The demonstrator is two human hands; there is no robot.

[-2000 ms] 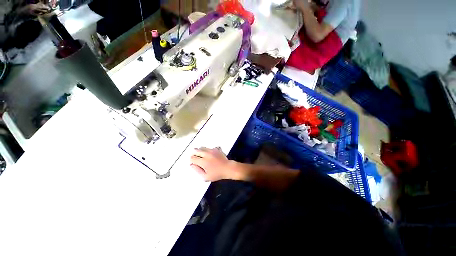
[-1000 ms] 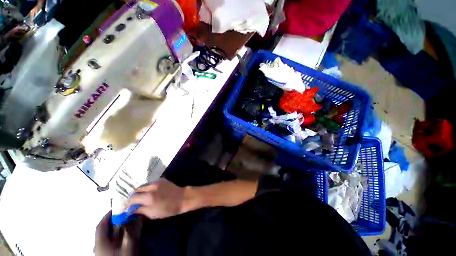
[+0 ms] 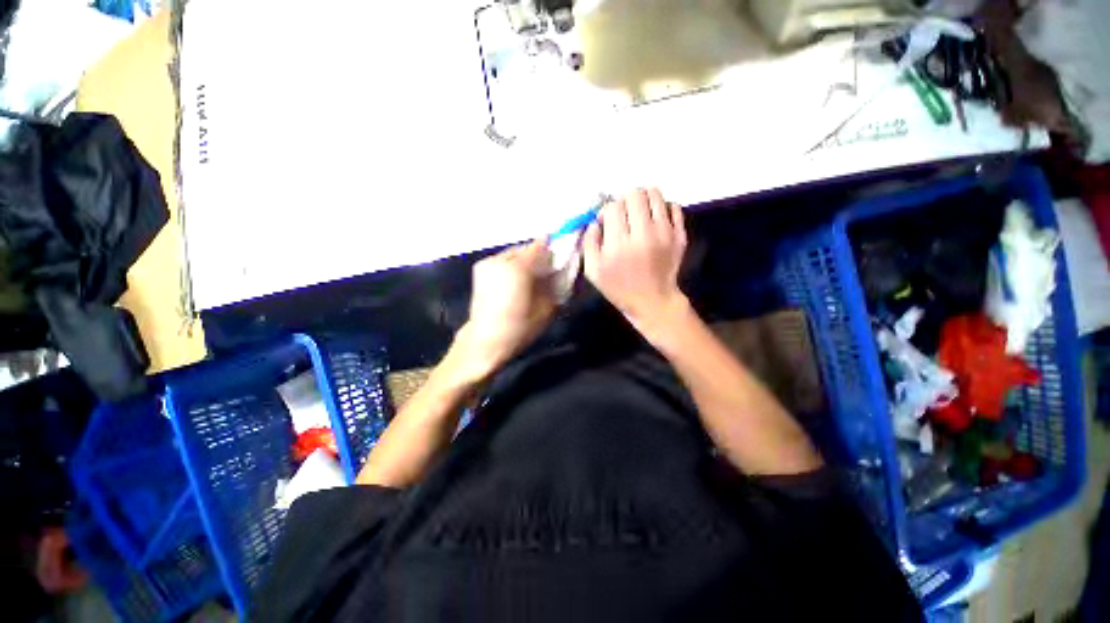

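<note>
My left hand (image 3: 510, 292) and my right hand (image 3: 635, 250) are close together at the front edge of the white table (image 3: 353, 146). A bright blue looped object, perhaps scissors or snips (image 3: 575, 225), shows between them; my right hand's fingers are curled at its end. A small pale piece of cloth (image 3: 564, 258) is between my hands, and my left hand's fingers close on it. The fingertips are blurred, and most of the cloth is hidden by the hands.
The sewing machine's base parts (image 3: 542, 27) are at the top edge. Green-handled snips (image 3: 931, 97) lie at the table's right end. Blue baskets stand below at right (image 3: 1071, 365) and left (image 3: 195, 450). A black cloth (image 3: 79, 195) lies left on tan board (image 3: 146, 158).
The view has swung left and downward over the table edge. Both hands are now together at the edge with the blue object; earlier my right hand alone lay flat on the table.
</note>
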